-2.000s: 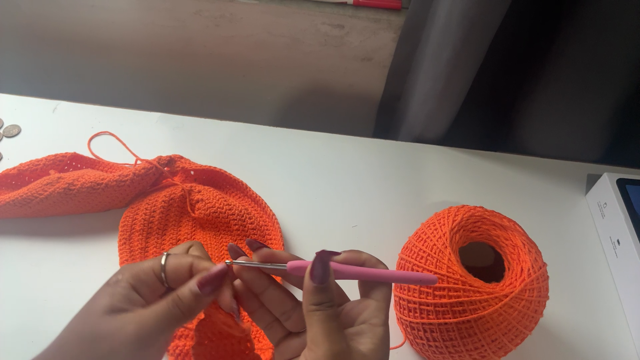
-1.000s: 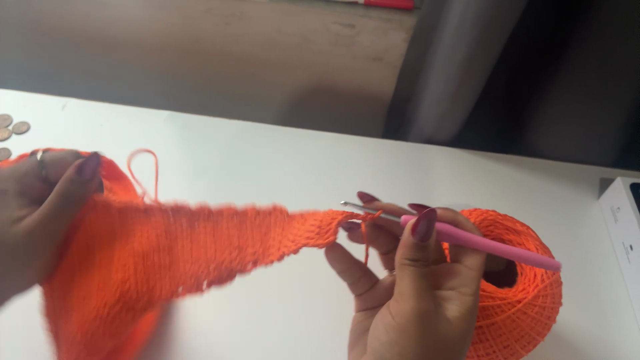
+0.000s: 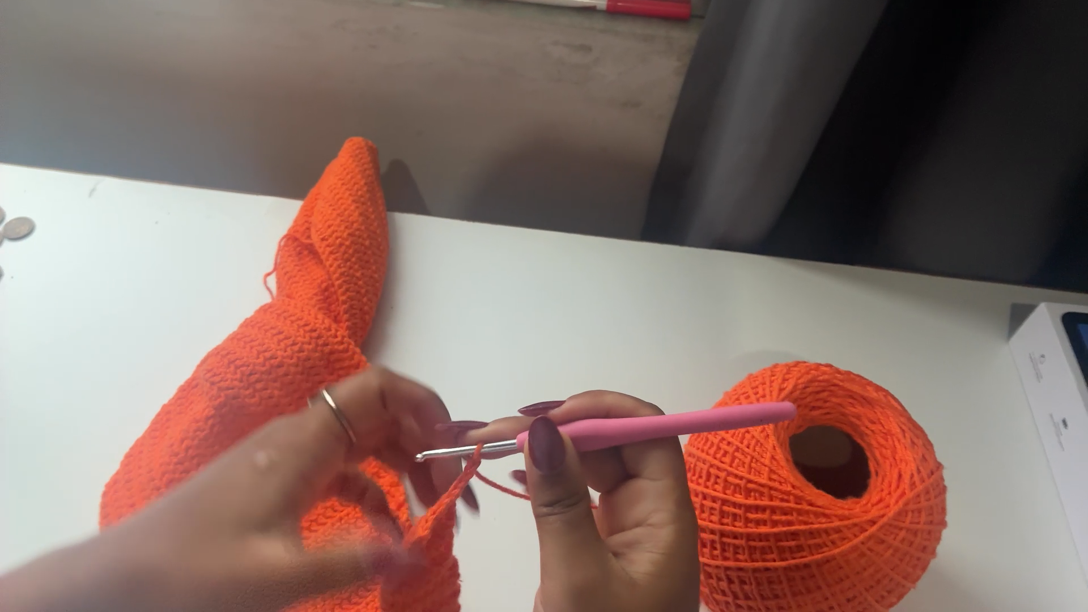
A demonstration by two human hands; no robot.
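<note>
My right hand (image 3: pixel 616 510) grips a crochet hook with a pink handle (image 3: pixel 663 427), its metal tip pointing left. A loop of orange yarn hangs on the metal shaft and runs down to the edge of the orange crocheted fabric (image 3: pixel 246 382). My left hand (image 3: pixel 289 493), blurred and wearing a ring, is at the fabric's near end, just left of the hook tip; whether its fingers pinch the fabric is unclear. The fabric lies twisted, its far end reaching past the table's back edge. A ball of orange yarn (image 3: pixel 816 527) sits just right of my right hand.
A white box (image 3: pixel 1050 442) stands at the table's right edge. Coins (image 3: pixel 19 228) lie at the far left. Behind the white table (image 3: pixel 527 314) are a wall, a dark curtain (image 3: pixel 850 127) and a red-capped pen or marker (image 3: pixel 648 8).
My left hand has moved right, close to the hook. The fabric, stretched between my hands a second ago, now lies turned with one end pointing away. The hook has stayed in my right hand.
</note>
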